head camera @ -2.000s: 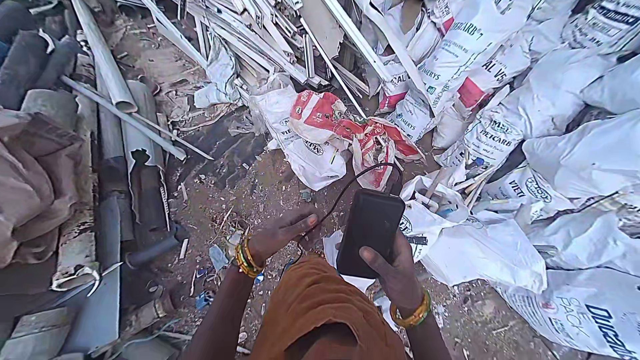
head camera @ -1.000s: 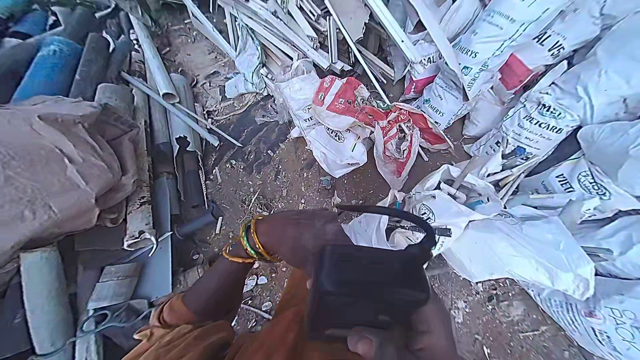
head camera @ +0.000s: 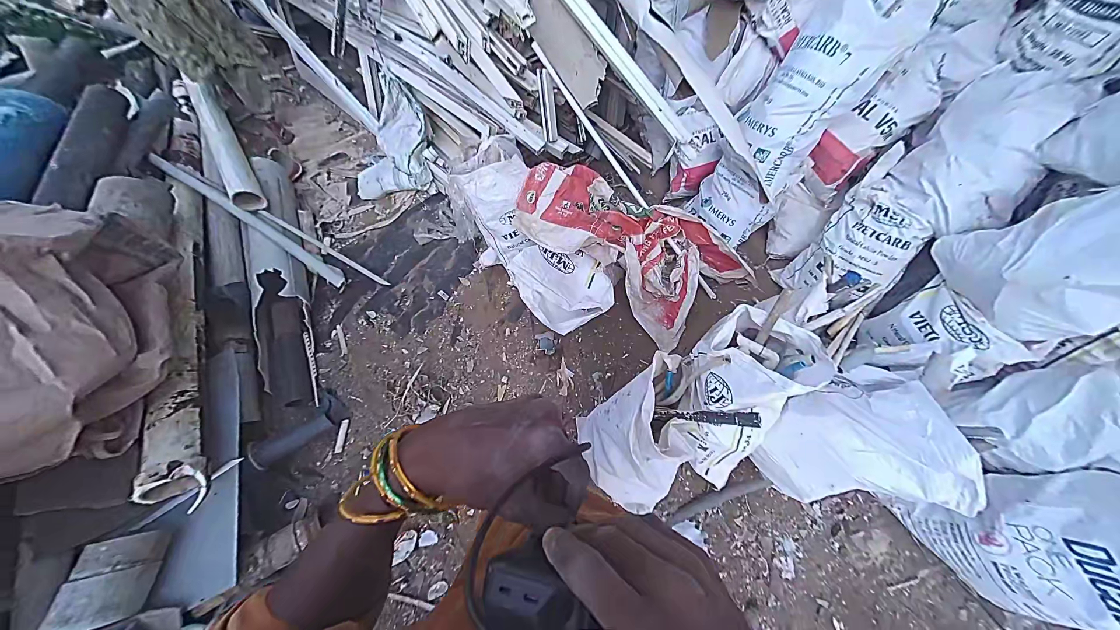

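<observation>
A black rectangular device [head camera: 525,582] with two small slots in its end is low in the middle of the view, against orange cloth. A thin black cable [head camera: 490,525] loops up from it. My right hand [head camera: 634,569] lies over the device's right side, fingers bent round it. Above it, my left hand [head camera: 503,459], with yellow and green bangles at the wrist, is closed round the cable near the device. The cable's tip sticks out to the right of my left hand. Part of the device is hidden by my hands and the lower frame edge.
White printed sacks [head camera: 875,437] are piled along the right. A torn red and white sack [head camera: 612,219] lies ahead on the dirt ground. Grey pipes [head camera: 223,144] and brown sheeting [head camera: 79,324] are at the left. Long white plastic strips [head camera: 472,70] are heaped at the back.
Two seconds ago my left hand was apart from the device, which my right hand held more upright. Now both hands are together at it, lower in view, with my left hand on the cable.
</observation>
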